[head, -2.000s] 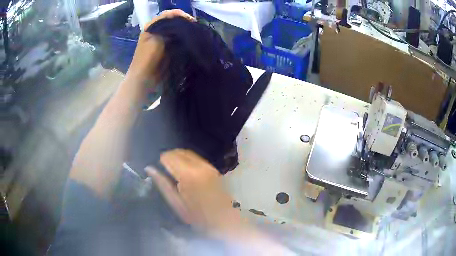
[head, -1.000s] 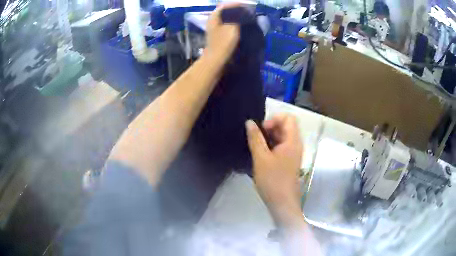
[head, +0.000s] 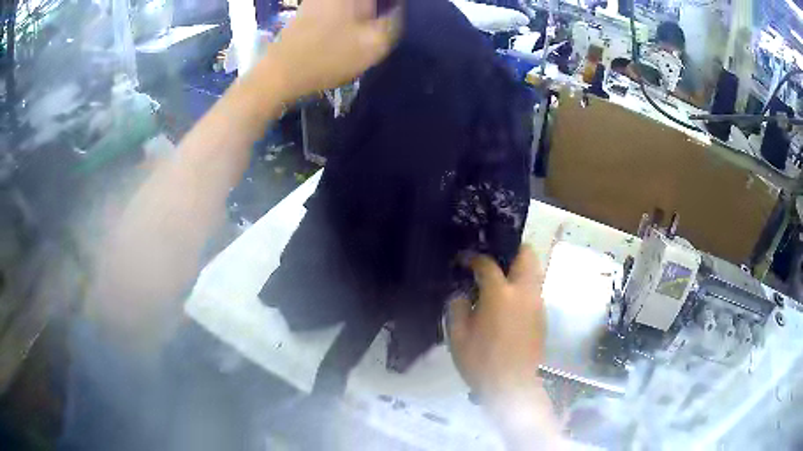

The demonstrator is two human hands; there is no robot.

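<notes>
A dark navy or black fabric piece [head: 414, 167] hangs over the white table, broad and floppy, with a pale speckled patch on its right side. My left hand [head: 339, 44] is raised at the top and grips the fabric's upper edge. My right hand [head: 502, 326] pinches the fabric's lower right side, left of the machine. A narrow dark strip [head: 345, 357] hangs below the piece towards the table's front. The overlock machine [head: 662, 280] stands at the right, with its shiny plate [head: 577, 304] beside it. The needle area is blurred.
The white table's left corner [head: 220, 291] shows beyond the fabric. A brown board [head: 651, 172] stands behind the machine. Another workstation and part of a person's dark-haired head [head: 671, 37] are at the back right. The left side and lower edge are hazy.
My left hand has moved up and left, lifting the fabric's top. The fabric now spreads wider over the table. My right hand has moved slightly lower and still holds it.
</notes>
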